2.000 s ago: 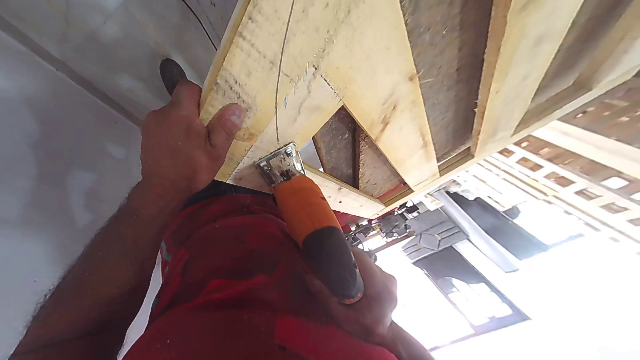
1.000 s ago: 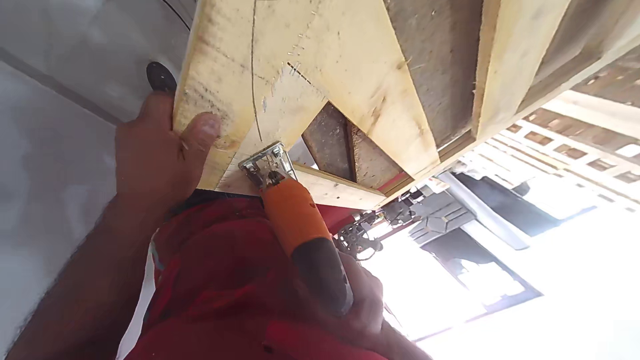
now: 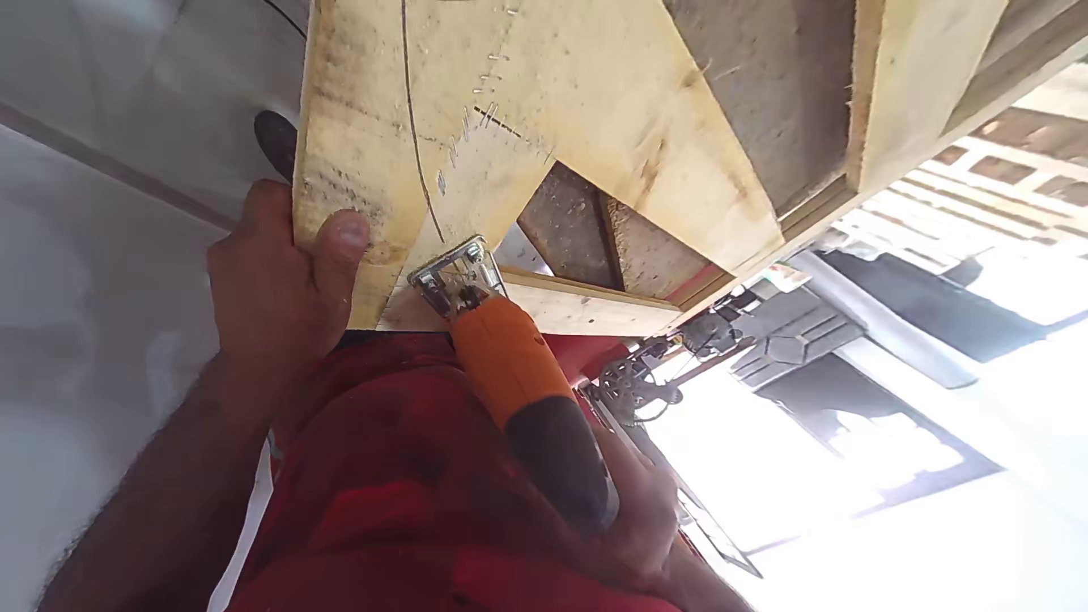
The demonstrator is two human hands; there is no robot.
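My left hand [image 3: 285, 276] grips the left edge of a pale wooden board frame [image 3: 348, 102], thumb on the top face and fingers out of sight beneath. An orange and black jigsaw [image 3: 518, 365] rests with its metal shoe on the board near the edge closest to my body. Around the rear of its body is my right hand [image 3: 642, 501], partly hidden by the tool. From the shoe a curved dark pencil line [image 3: 411, 110] runs up the board. Rows of staples stand in the wood beside a joint. The saw blade cannot be made out.
An opening between the boards shows darker panels [image 3: 569, 221] below. More slats [image 3: 901, 68] reach to the upper right. Behind the frame's right side are a machine part with a gear or wheel [image 3: 633, 387] and bright ground. A dark oval object [image 3: 275, 140] lies beyond my left hand.
The jigsaw shoe has moved a little up along the curved line, and less of the line shows ahead of it. My left hand keeps its hold on the board's edge. The view has shifted slightly.
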